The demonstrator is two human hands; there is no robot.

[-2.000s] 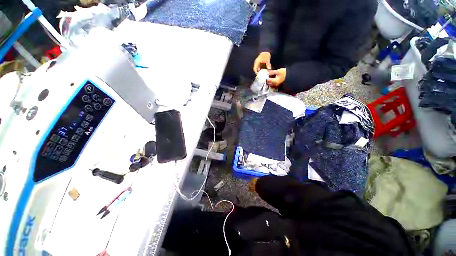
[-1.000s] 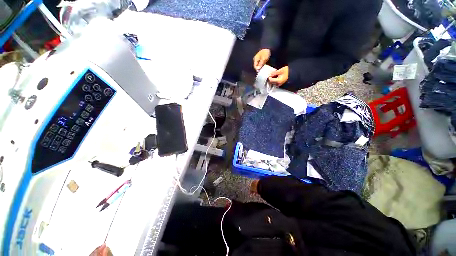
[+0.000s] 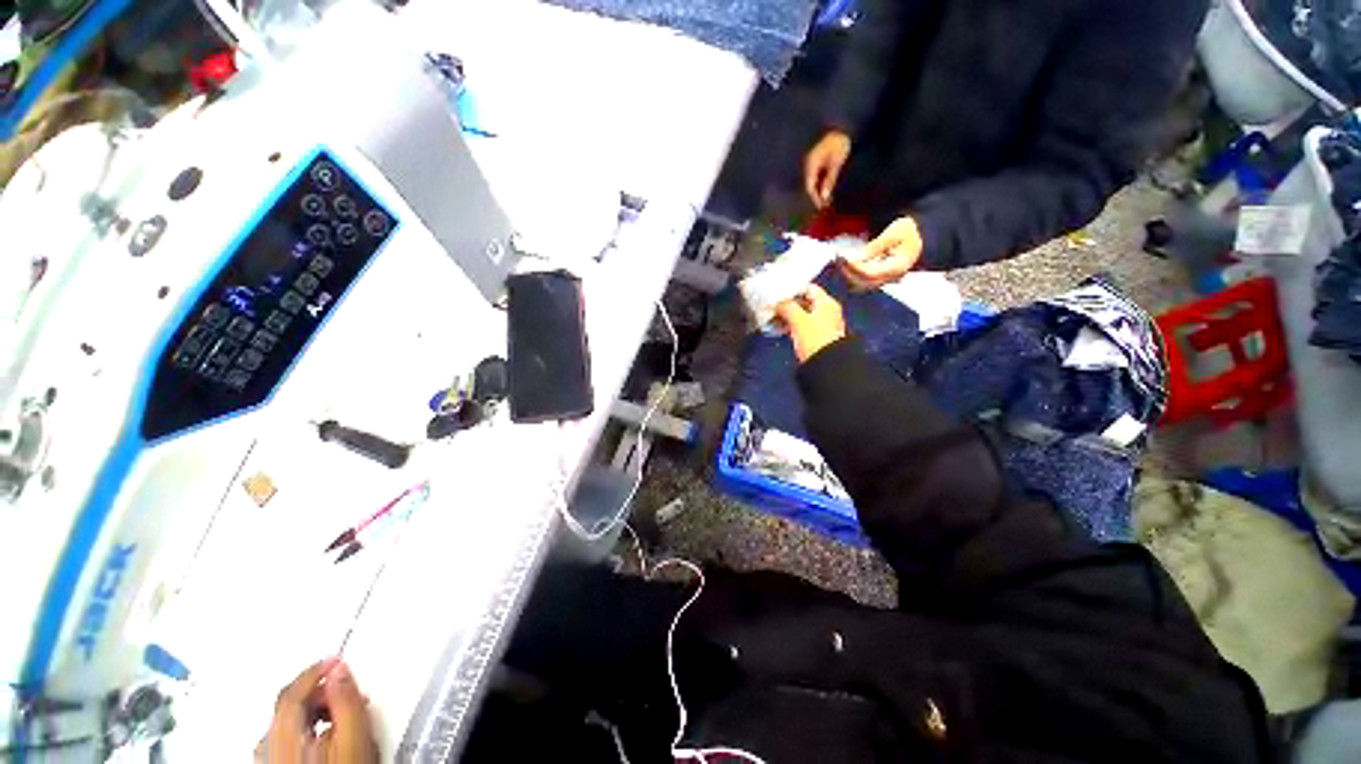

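Observation:
A small white cloth piece [image 3: 791, 275] is held up over the blue crate. My right hand [image 3: 814, 320] grips its lower edge, arm stretched forward. Another person's hand [image 3: 888, 254] touches its right end; that person's other hand [image 3: 826, 167] is off the cloth. My left hand [image 3: 323, 716] is cut off by the bottom edge, on the white machine table [image 3: 448, 597]. Its fingertips are close together at the end of a thin dark line; whether they hold anything cannot be told.
The sewing machine [image 3: 90, 552] fills the left side. A smartphone [image 3: 548, 346], a dark-handled screwdriver [image 3: 363, 443] and snips [image 3: 376, 523] lie on the table. A white cable hangs off its edge. The blue crate [image 3: 791, 505], dark denim [image 3: 1030, 373] and a red crate [image 3: 1224, 355] stand right.
My right hand has risen from beside the blue crate and taken hold of the white cloth. The other person's hands have moved apart. More of my left hand shows. The view has shifted.

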